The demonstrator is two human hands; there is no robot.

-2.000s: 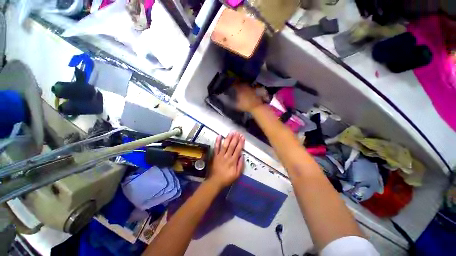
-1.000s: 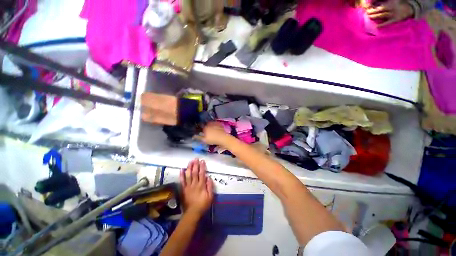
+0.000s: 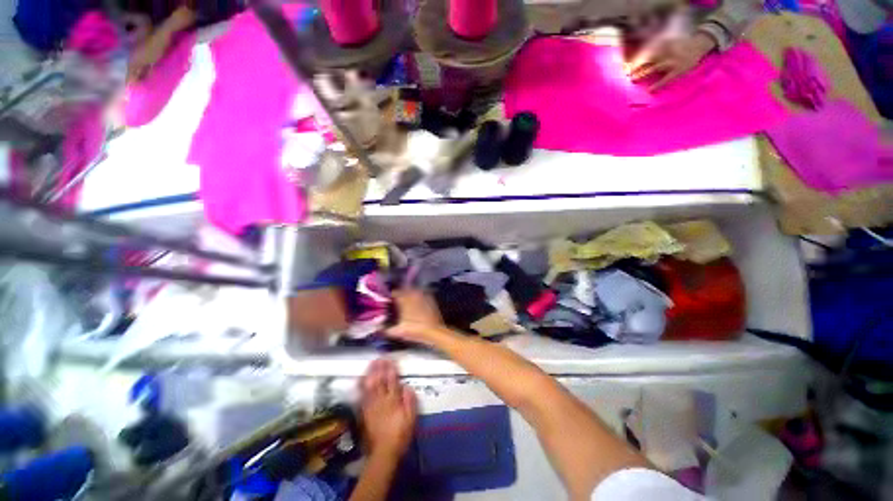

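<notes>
A long pale trough (image 3: 548, 364) holds fabric scraps (image 3: 470, 294) in grey, black, cream and pink. My right hand (image 3: 415, 318) reaches into its left part, among dark and pink scraps; its fingertips are blurred, so I cannot tell if they grip anything. My left hand (image 3: 388, 409) rests flat and empty on the white table at the trough's near edge, fingers a little apart. A dark blue pocket piece (image 3: 460, 448) lies on the table right of my left hand. A tan cardboard box (image 3: 318, 315) stands at the trough's left end.
A red plastic bag (image 3: 703, 298) fills the trough's right end. Beyond the trough, another person's hand (image 3: 676, 54) is on bright pink cloth (image 3: 627, 108). Dark thread cones (image 3: 506, 141) and pink thread cones (image 3: 472, 18) stand there. Blurred metal rods (image 3: 147, 250) cross the left side.
The view has turned right and up towards the far table. My right hand has stayed in the trough's left part, where scraps have shifted and more pink shows. My left hand has stayed on the table.
</notes>
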